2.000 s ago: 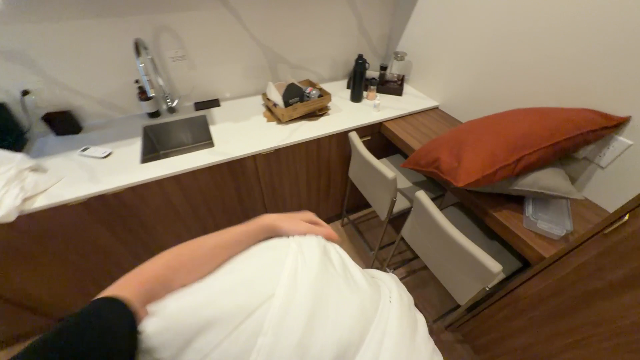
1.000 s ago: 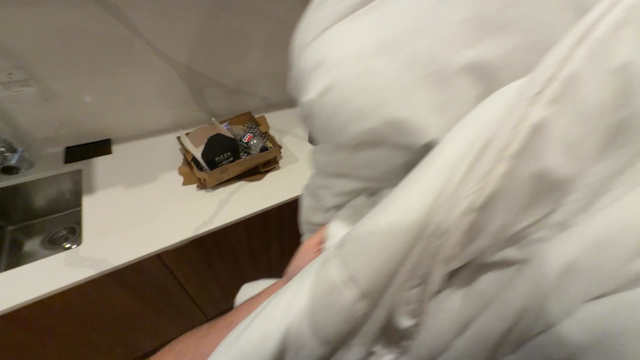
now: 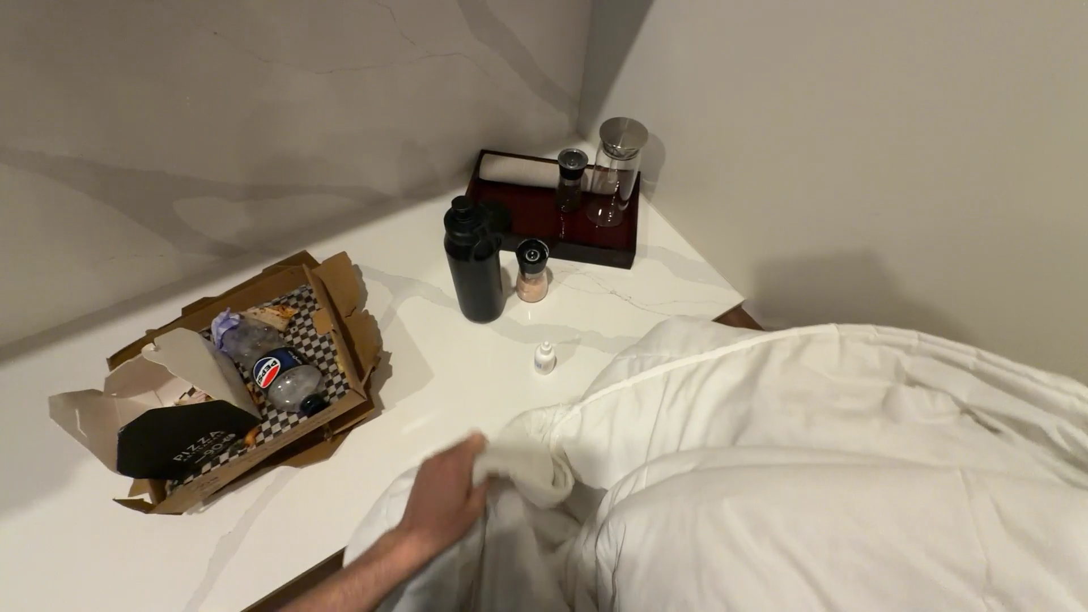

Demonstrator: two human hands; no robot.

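Note:
A large white duvet (image 3: 807,476) fills the lower right of the head view, bunched up over the counter's edge. My left hand (image 3: 446,493) grips a fold of it at its left side, slightly blurred. My right hand is out of sight. Just beyond the duvet's edge a small white dropper bottle (image 3: 545,358) stands upright on the white marble counter (image 3: 408,425). Behind it are a black bottle (image 3: 476,263) and a grinder with pink salt (image 3: 532,272), close together.
An open cardboard pizza box (image 3: 340,408) at left holds an empty Pepsi bottle (image 3: 276,365) and a black and white carton (image 3: 183,433). In the corner a dark red tray (image 3: 586,246) carries a glass carafe (image 3: 614,174), a dark grinder (image 3: 570,180) and a rolled white cloth (image 3: 518,171).
The view has swung right and closer to the counter's corner. The duvet, raised high at right one second ago, is now lower, with the tray and bottles visible beyond it.

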